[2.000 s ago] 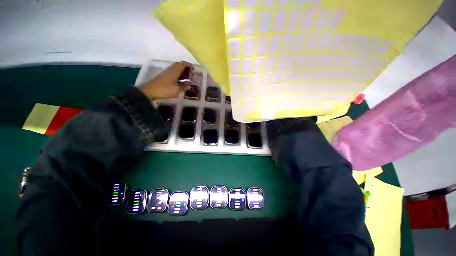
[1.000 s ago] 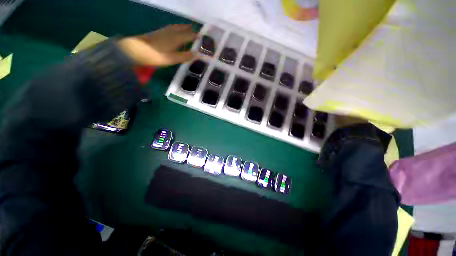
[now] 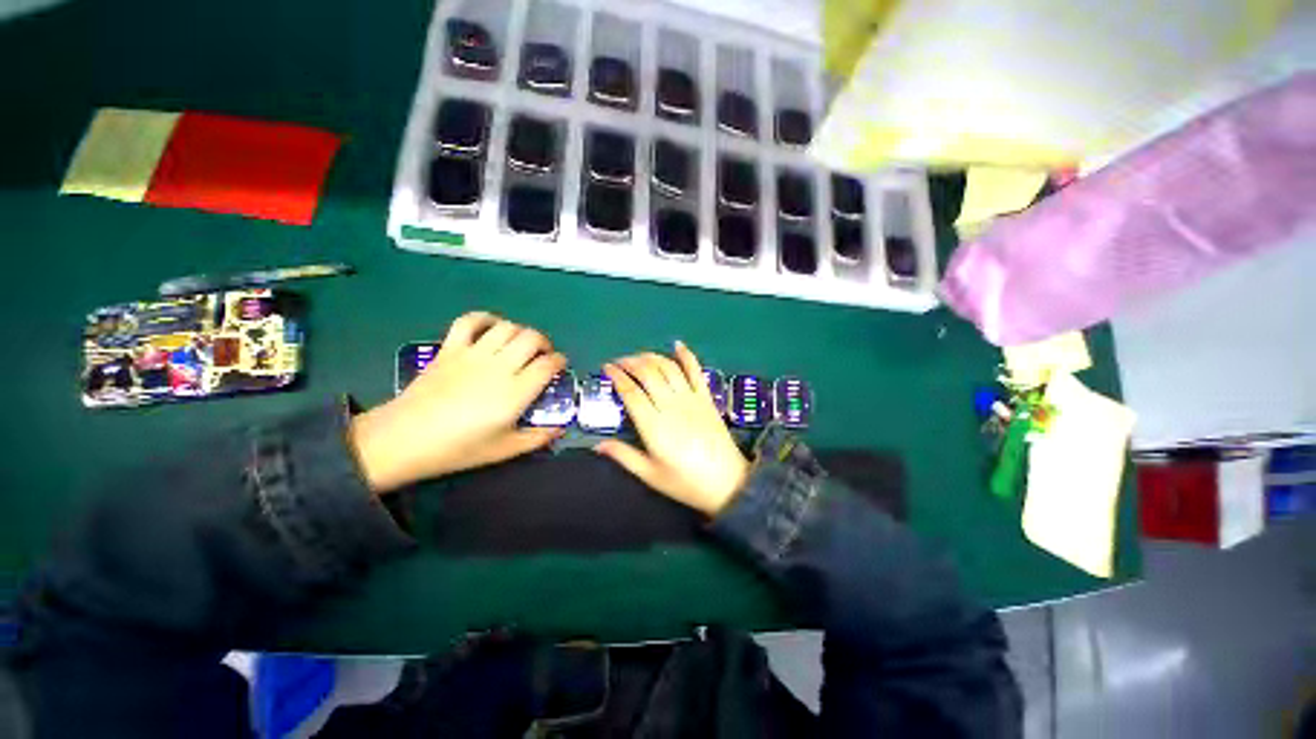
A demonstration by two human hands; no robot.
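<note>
A row of lit smartwatch units (image 3: 749, 401) lies on the green bench mat, just beyond a black mat (image 3: 577, 505). My left hand (image 3: 469, 404) lies palm down over the left part of the row, its fingertips at the units. My right hand (image 3: 676, 433) lies over the middle of the row, fingers on or beside the units. Both hands hide several units. Whether either hand grips a unit cannot be told. The white blister tray (image 3: 664, 274) behind the row holds dark, unlit watches in its pockets.
A patterned phone (image 3: 192, 351) and a pen (image 3: 257, 277) lie at the left, a yellow and red card (image 3: 243, 166) behind them. A yellow-and-white sheet (image 3: 1010, 87) overhangs the tray's right end. A pink bundle (image 3: 1140, 217), green trinkets (image 3: 1018, 448) and a paper slip (image 3: 1080, 477) are at the right.
Both hands have left the tray and come down onto the row of lit units. The view has shifted and levelled, showing the phone and pen in full.
</note>
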